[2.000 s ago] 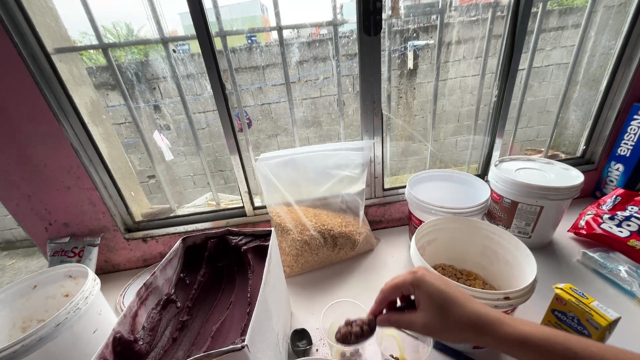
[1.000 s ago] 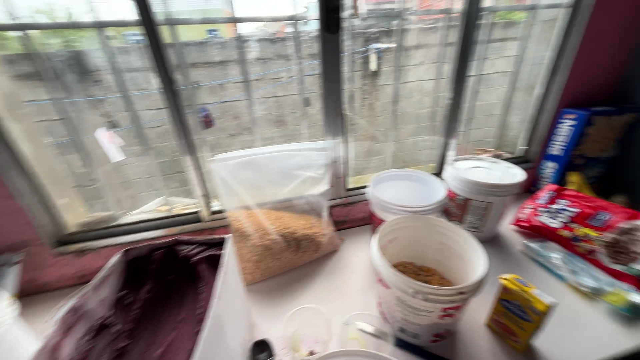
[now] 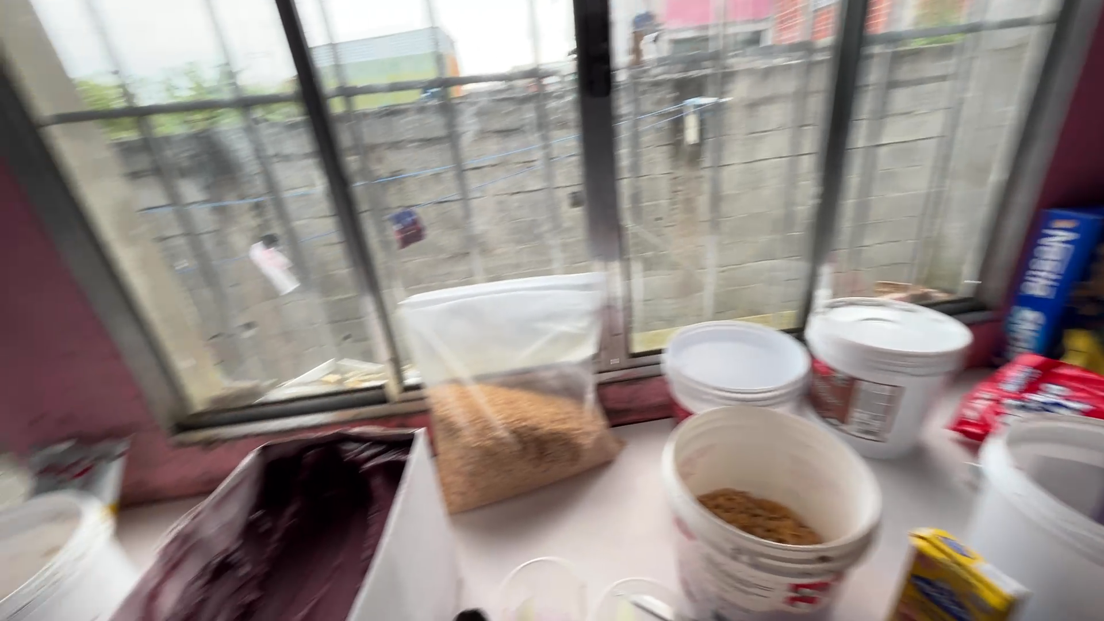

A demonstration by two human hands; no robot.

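Neither of my hands is in view. A white box of thick dark purple paste stands at the lower left. Behind it, a clear zip bag of tan granules leans by the window. Two clear plastic cups are cut off by the bottom edge, the right one with a utensil in it. An open white bucket holds brown, crumbly bits. What my hands hold or touch is hidden from view.
Two lidded white tubs stand by the sill. At the right are a yellow carton, a red packet, a blue Nestlé package and a translucent white container. Another white tub is at far left.
A hand holding a spoonful of purple paste over the cups two seconds ago has left the view. A translucent white container now shows at the right edge. The view has shifted.
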